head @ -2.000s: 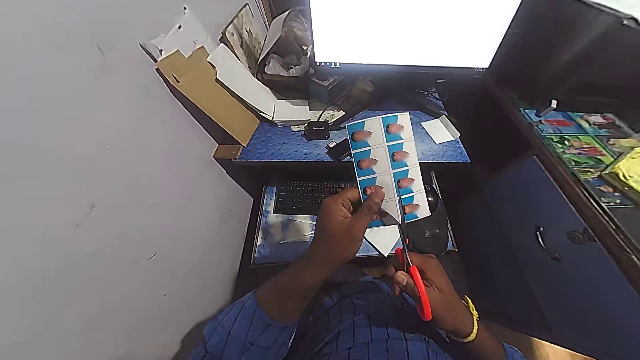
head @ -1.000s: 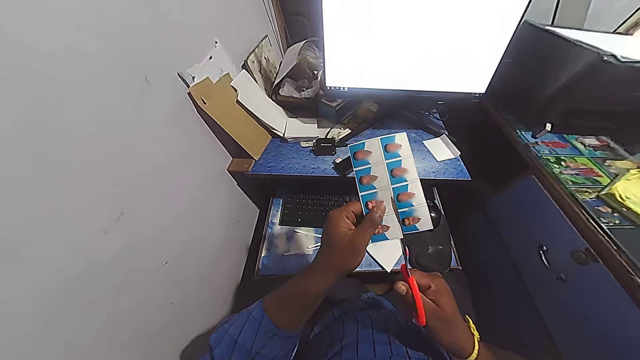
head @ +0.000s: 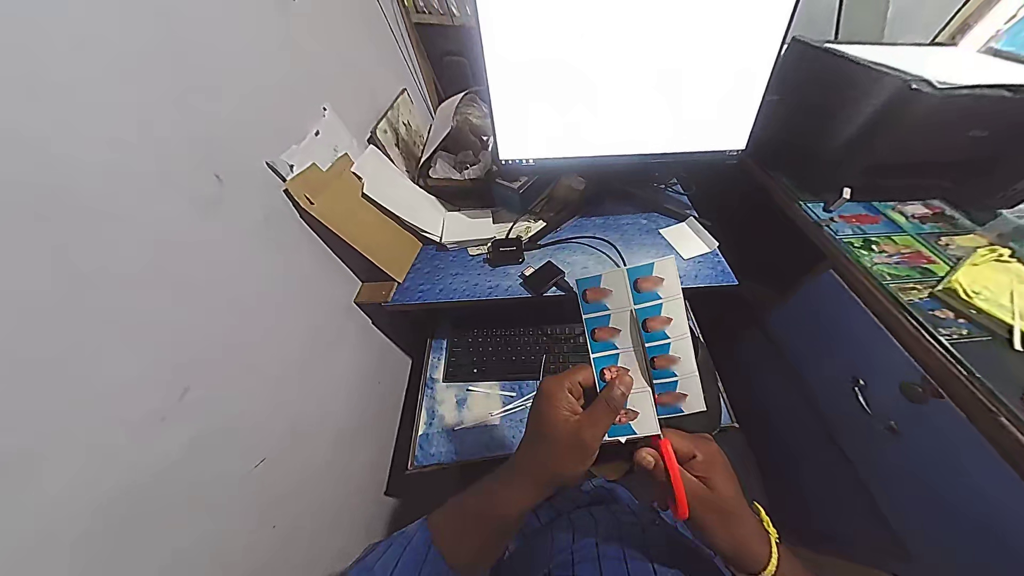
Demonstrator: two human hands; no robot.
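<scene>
A sheet of small passport-style photos (head: 644, 328) in two columns stands tilted above the keyboard shelf. My left hand (head: 572, 416) pinches its lower left part between thumb and fingers. Red-handled scissors (head: 674, 480) are in my right hand (head: 696, 488), below the sheet's bottom edge. Their blades lie along the line between the two columns, largely hidden by the sheet, and a narrow gap runs up between the columns. A black keyboard (head: 504, 352) lies behind my left hand, with thin white paper strips (head: 512, 404) in front of it.
A lit monitor (head: 632, 80) stands at the back of the blue-topped desk (head: 448, 276). Cardboard (head: 352, 216) leans by the wall at left. A black adapter (head: 506, 251), a cable connector (head: 544, 277) and folded white paper (head: 688, 238) lie on the desk. At right, a counter holds photos (head: 896, 256) and yellow cloth (head: 988, 284).
The scissors have moved up against the sheet's bottom edge, and a gap now shows between the photo columns. Both hands keep their hold. The view has shifted.
</scene>
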